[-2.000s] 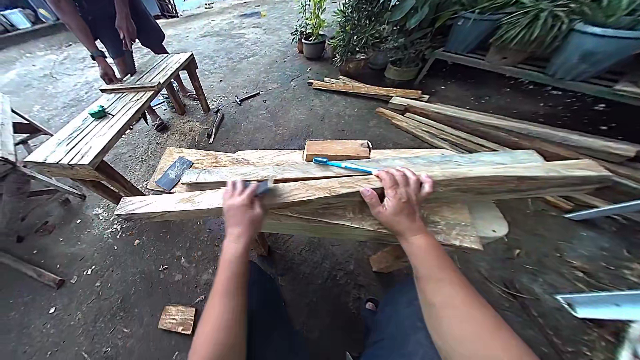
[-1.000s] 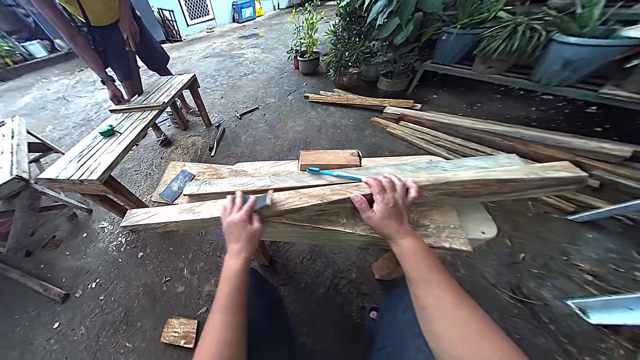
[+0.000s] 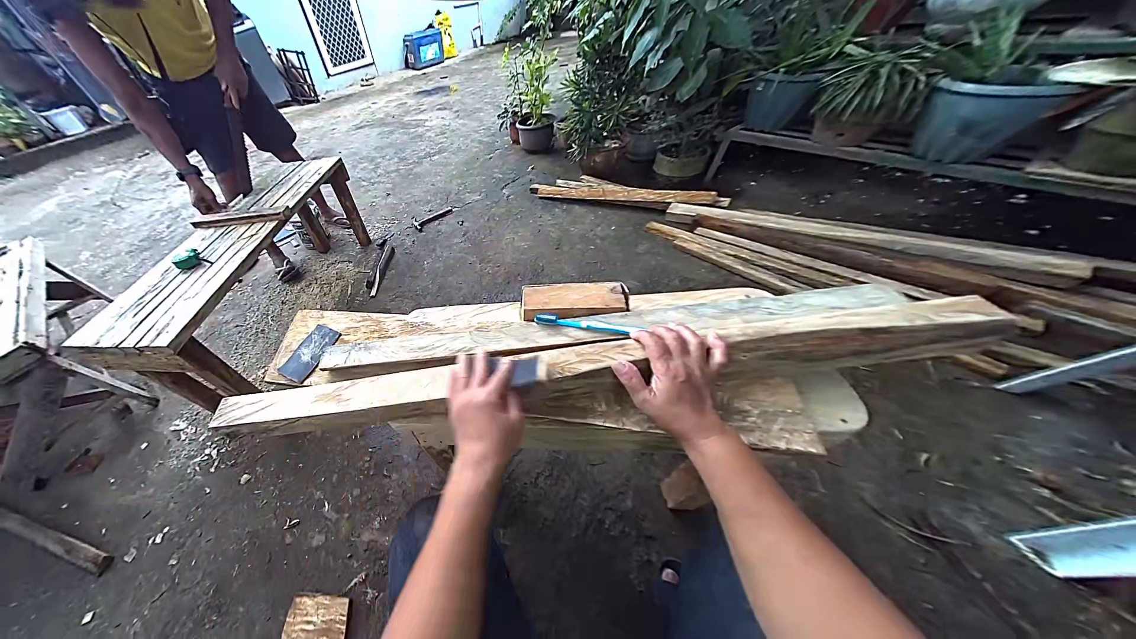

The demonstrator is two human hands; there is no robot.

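A long squared timber (image 3: 355, 398) lies across a low work surface in front of me. My left hand (image 3: 485, 404) is slightly blurred and presses a dark sheet of sandpaper (image 3: 525, 371) onto the timber's top face. My right hand (image 3: 676, 377) grips the same timber farther right, thumb on the near side and fingers over the top. A blue toothbrush (image 3: 586, 326) lies just beyond that hand, on a second plank (image 3: 426, 344). Behind it rests a short wood block (image 3: 574, 300). Another dark sheet (image 3: 309, 353) lies at the surface's left end.
At upper left a person (image 3: 177, 89) bends over a slatted wooden bench (image 3: 209, 266) bearing a green object (image 3: 186, 259) and a wood strip (image 3: 238, 217). A hammer (image 3: 433, 218) lies on the ground. Long boards (image 3: 870, 240) lie to the right, below potted plants; a metal piece (image 3: 1078, 548) is at lower right.
The view has tilted up somewhat, showing more of the person at the bench. My left hand remains on the timber with the sandpaper, and my right hand still holds the timber.
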